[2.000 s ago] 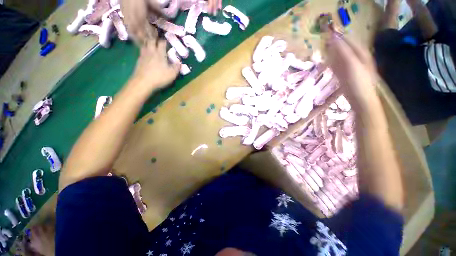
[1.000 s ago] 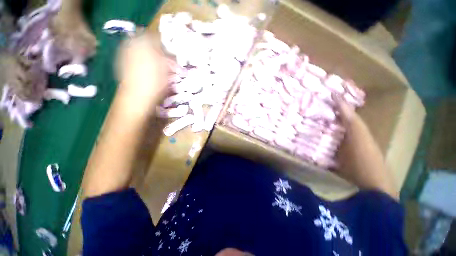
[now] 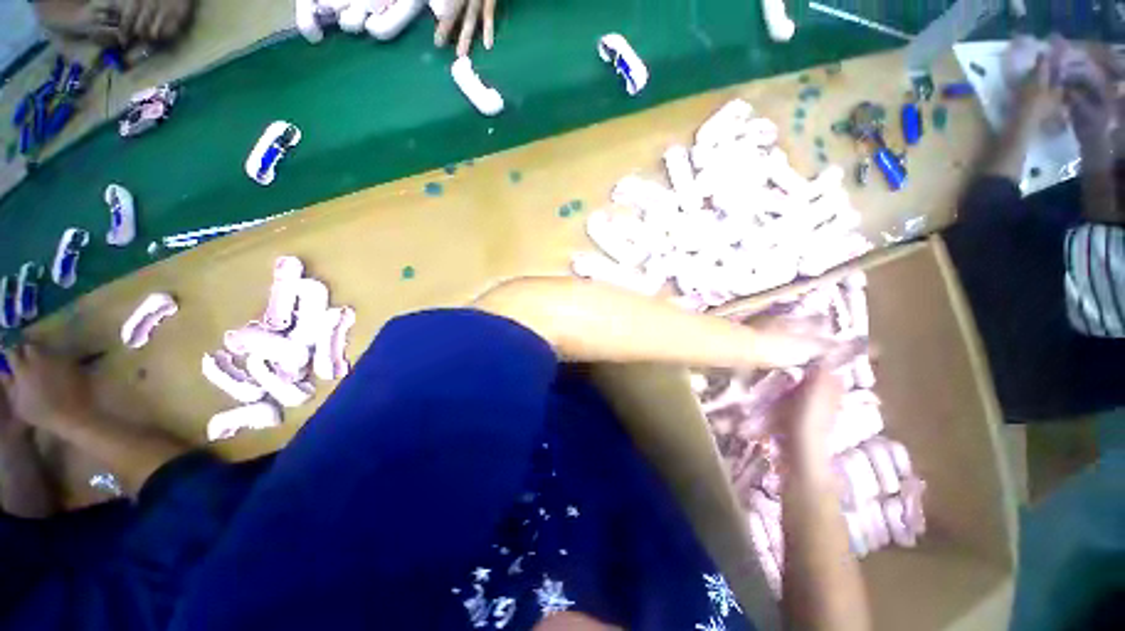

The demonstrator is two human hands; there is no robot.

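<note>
Both my hands are in the open cardboard carton (image 3: 962, 407) at the right, among pale pink casing shells (image 3: 882, 487) packed in rows. My left hand (image 3: 802, 351) reaches across from the left to the carton's upper part, blurred. My right hand (image 3: 808, 413) is just below it, also blurred. Whether either hand grips shells cannot be told. A heap of white shells (image 3: 728, 210) lies on the tan bench at the carton's upper edge. A smaller heap of shells (image 3: 278, 351) lies on the bench to the left.
The green conveyor belt (image 3: 370, 105) crosses behind, carrying spaced units with blue inside (image 3: 271, 153). Another person's fingers (image 3: 466, 22) are over the belt. Blue cells (image 3: 890, 168) lie at the bench's right. People's arms show at lower left and far right.
My left hand has moved from the bench heap into the carton, beside my right hand. The view has swung left, and a small shell heap now shows on the bench at the left.
</note>
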